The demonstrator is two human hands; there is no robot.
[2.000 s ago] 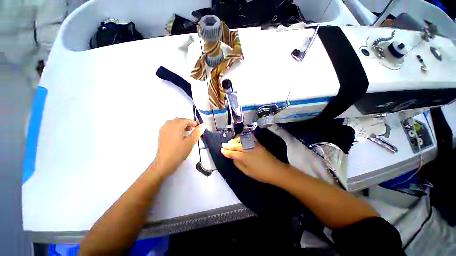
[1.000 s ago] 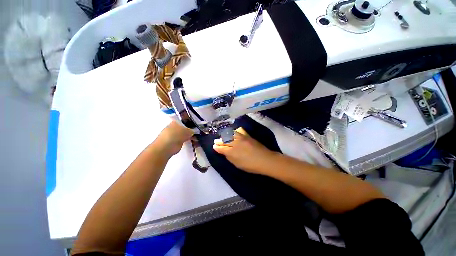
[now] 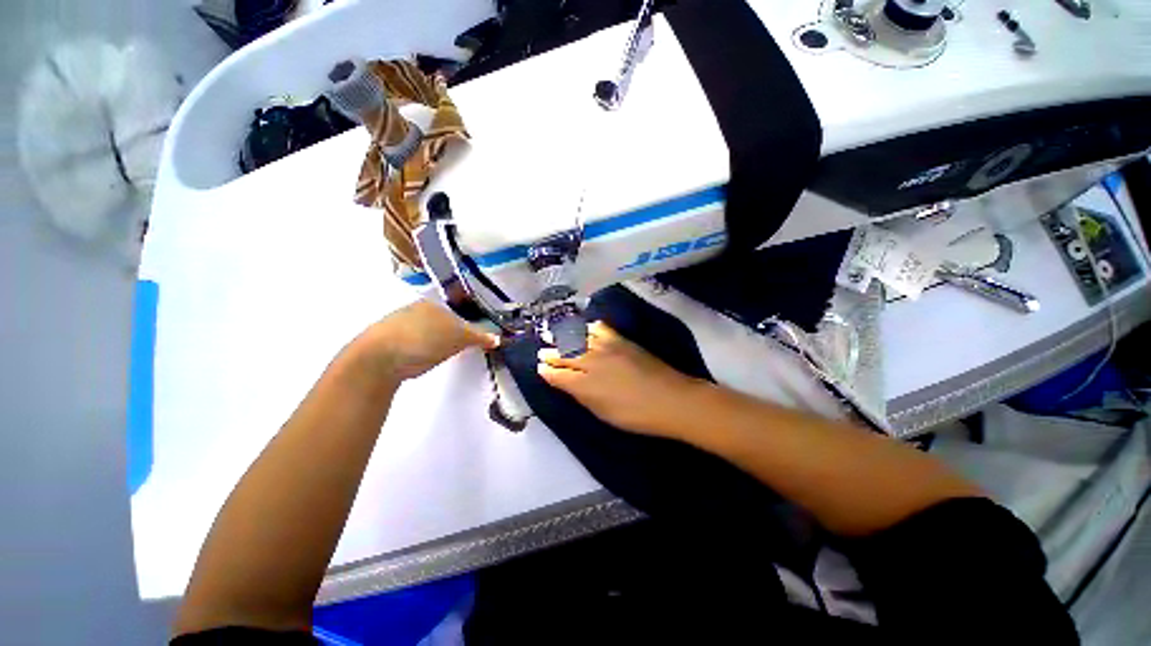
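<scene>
A navy fabric panel point(image 3: 593, 435) runs from under the needle area point(image 3: 555, 316) of the white sewing machine point(image 3: 581, 164) down over the table's front edge. My left hand point(image 3: 423, 341) is at the left of the presser foot, its fingertips pinching the navy fabric's edge. My right hand point(image 3: 619, 379) presses on the navy fabric just right of and below the needle, fingers partly behind a grey metal part. Pale garment fabric point(image 3: 745, 366) lies to the right of the navy panel. The presser foot is mostly hidden.
A brown-gold striped cloth point(image 3: 401, 208) is knotted at the machine's left end. A black strip point(image 3: 757, 126) wraps the arm. A paper tag point(image 3: 899, 263) and a metal tool point(image 3: 991, 288) lie at right. A blue crate point(image 3: 398, 618) is below the table.
The view has shifted, so the machine sits further left. The loose navy strip end behind my left hand no longer shows. My left hand has moved closer in beside the presser foot.
</scene>
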